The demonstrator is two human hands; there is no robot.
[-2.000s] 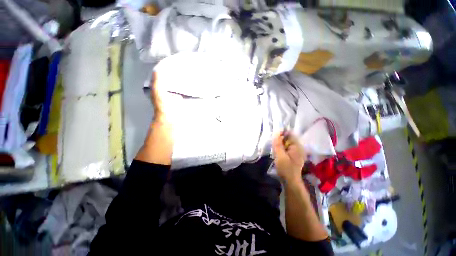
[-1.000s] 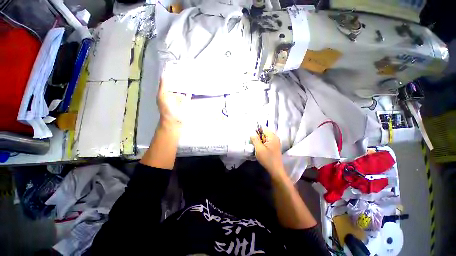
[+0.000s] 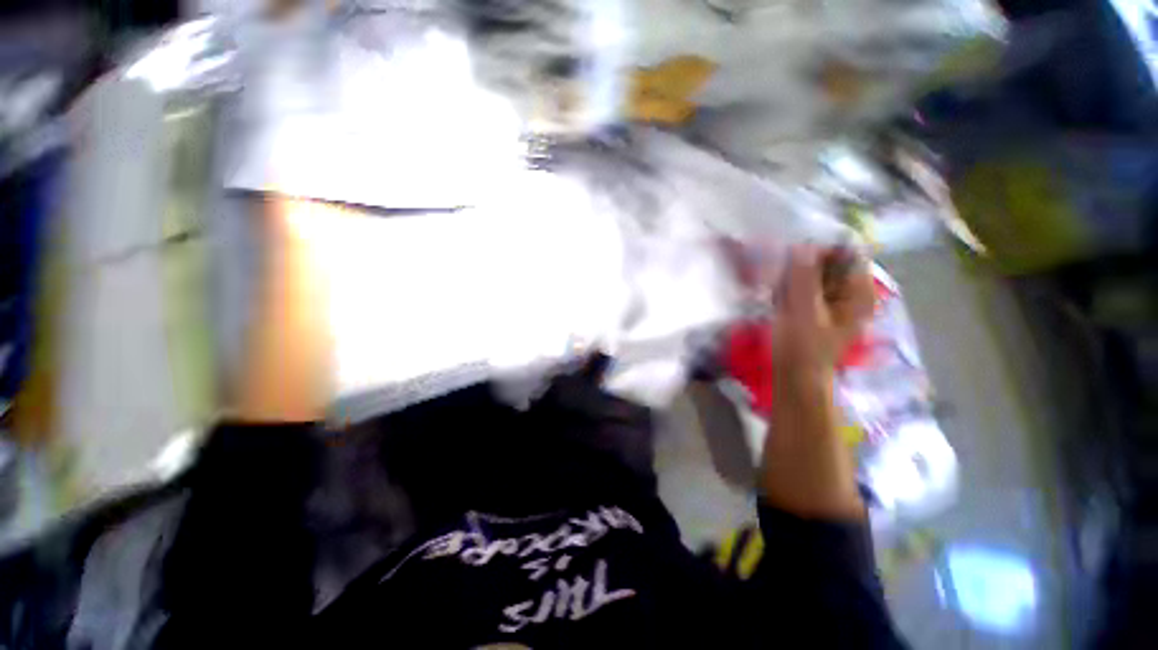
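Observation:
The light grey garment (image 3: 673, 254) lies across the machine table, washed out white under the lamp, with its right part spread to the right below the machine head. My left hand (image 3: 295, 235) is at the garment's left side, blurred and overexposed; its fingers cannot be made out. My right hand (image 3: 825, 286) is raised at the right over the side bin, with its fingers bent. A dark, blurred thing may be in it, but I cannot tell what.
The white machine head (image 3: 775, 102) with a brown patch (image 3: 673, 89) runs across the top. Red cloth (image 3: 749, 362) shows in the side bin below my right hand. The taped, cardboard-like extension (image 3: 114, 279) is at the left. Yellow-black marking (image 3: 739, 551) shows on the floor.
The view has shifted and blurred. My right hand has moved from the garment's front edge out to the right, over the bin. My left hand stays at the garment's left side.

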